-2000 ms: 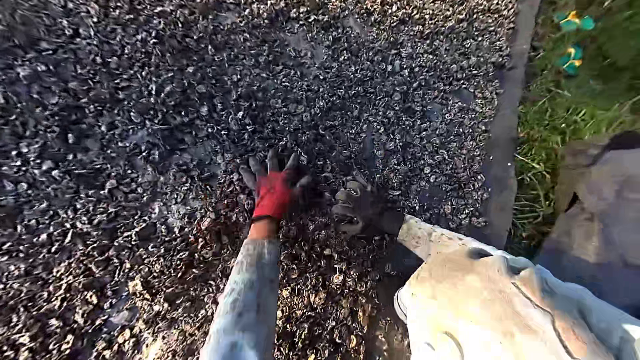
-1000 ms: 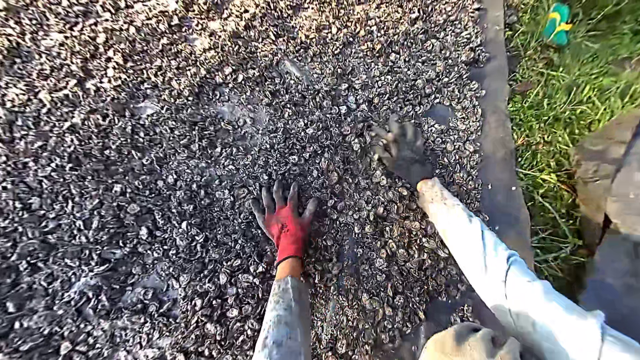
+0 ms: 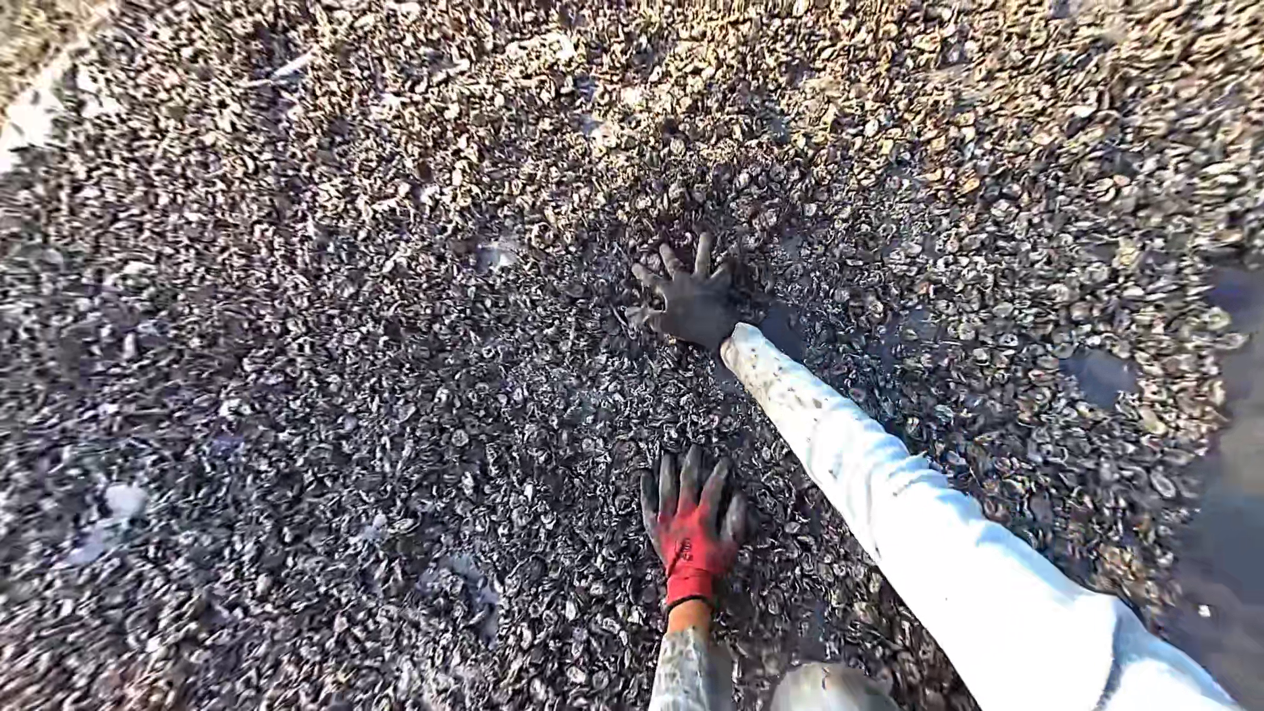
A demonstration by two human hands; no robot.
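Note:
A wide layer of small, dark, curled dried pieces (image 3: 395, 375), perhaps dried fruit slices or husks, lies spread over a sheet. My left hand (image 3: 693, 523), in a red glove with dark fingers, rests palm down on the pieces at lower centre, fingers apart. Farther forward, my right hand (image 3: 691, 296) in a dark grey glove lies spread on the same layer, its light sleeve reaching in from the lower right. Neither hand shows anything held; what lies under the palms is hidden.
The dark sheet (image 3: 1234, 513) shows along the right side and through small gaps in the layer. A pale edge (image 3: 35, 118) runs across the upper left corner. A rounded pale thing (image 3: 829, 688) is at the bottom, beside the left sleeve.
My right hand has gone from beside my left hand to well ahead of it, across the pieces. The view has shifted left; the grass is out of sight.

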